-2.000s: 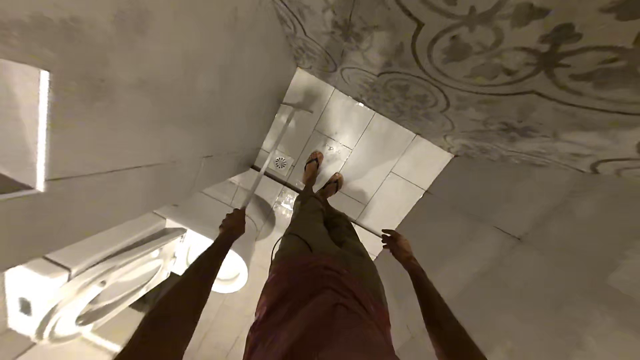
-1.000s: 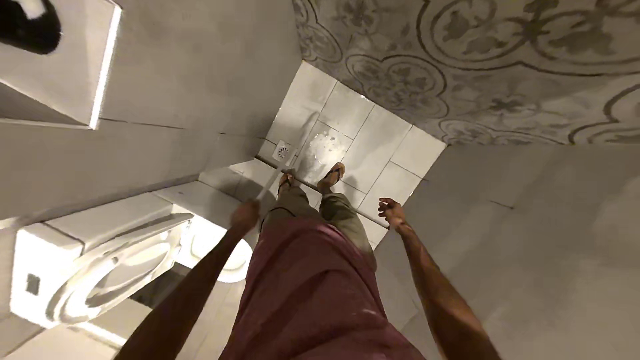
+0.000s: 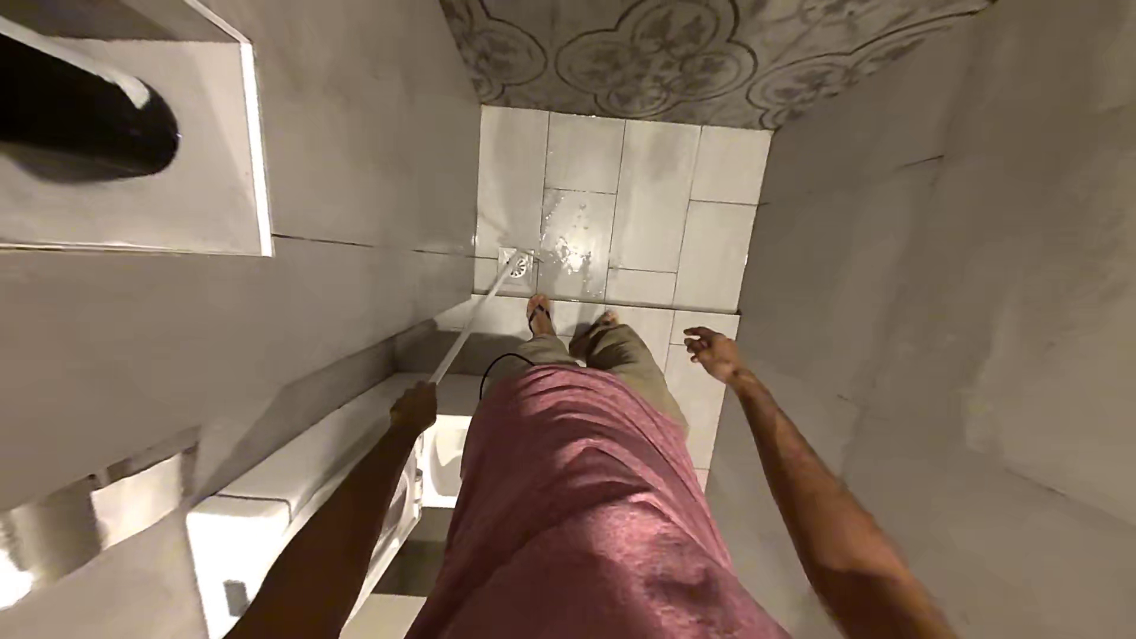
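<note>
My left hand (image 3: 414, 407) is closed around the upper end of a long pale pole (image 3: 466, 330), at the lower left of the middle. The pole slants down to a floor drain (image 3: 518, 264), where its far end lies over or beside the grate; a thin crosspiece there is hard to make out. My right hand (image 3: 712, 352) is held out on the right with its fingers apart, over the floor near the wall, and holds nothing. Wet tiles (image 3: 574, 253) shine just right of the drain.
A low floor edge (image 3: 639, 307) runs just ahead of my feet in flip-flops. Walls rise on both sides, and a patterned wall (image 3: 657, 53) stands ahead. At left are a niche (image 3: 213, 142) with a dark bottle-like object and, below, a white toilet (image 3: 240, 532).
The view has turned and shifted, showing more of the floor ahead. My feet now stand together behind the floor edge. The pole's far end has moved to the drain; two seconds ago it lay beyond it.
</note>
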